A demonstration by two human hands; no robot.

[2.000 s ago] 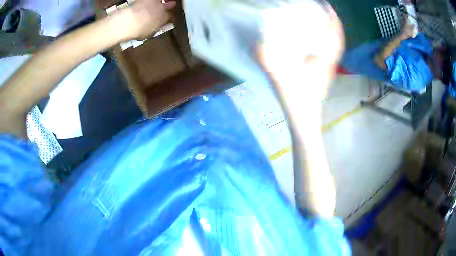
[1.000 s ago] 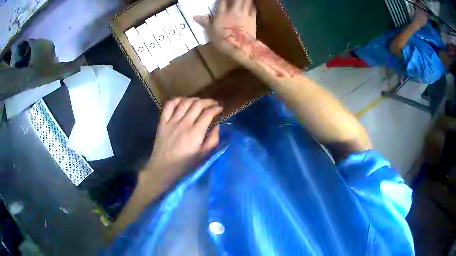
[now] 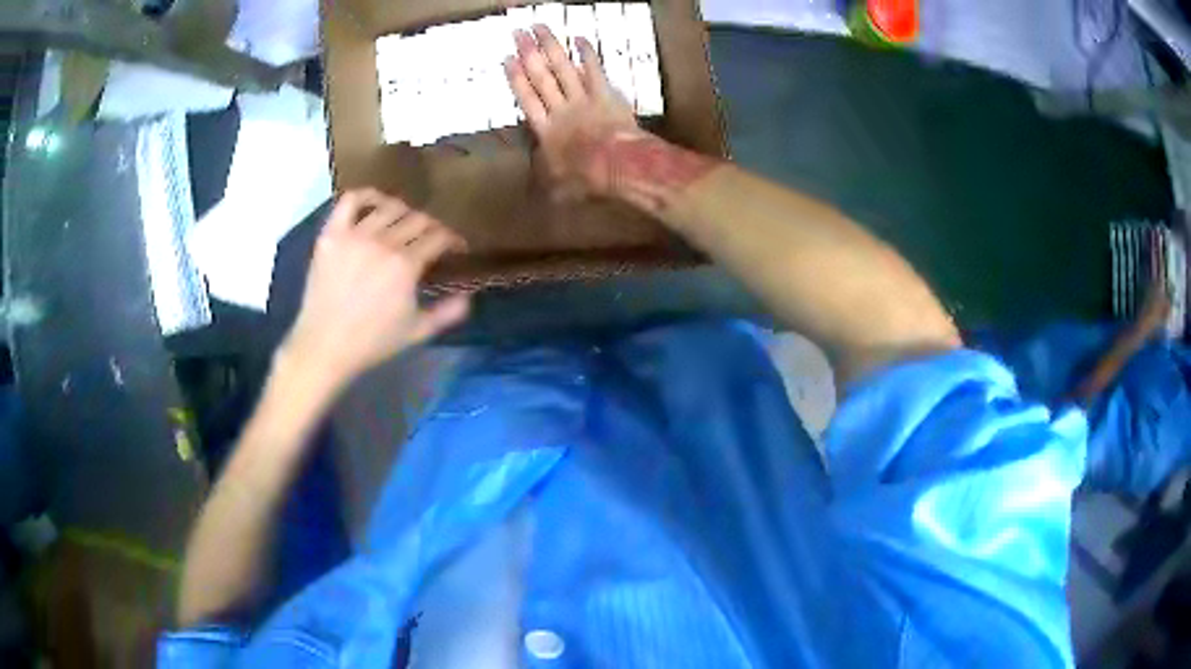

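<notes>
An open brown shipping carton (image 3: 523,264) stands on the bench at the top centre. White product boxes (image 3: 438,81) stand in a row along its far side; bare brown cardboard shows on the near side. My right hand (image 3: 568,118) lies flat on the row, right of its middle, fingers spread, gripping nothing that I can see. My left hand (image 3: 372,275) is at the carton's near left corner, fingers bent and slightly apart, with no object visible in it. Whether its fingertips touch the rim is unclear.
Blank white papers (image 3: 274,196) and a printed label sheet (image 3: 170,222) lie left of the carton. An orange-red tape roll (image 3: 893,18) is at the back. Another person's blue sleeve (image 3: 1136,412) shows at the right edge.
The view has turned, so the carton looks straighter. The white row now spans most of the carton's width. My right hand has moved from the far end onto the row; my left hand stays near the rim.
</notes>
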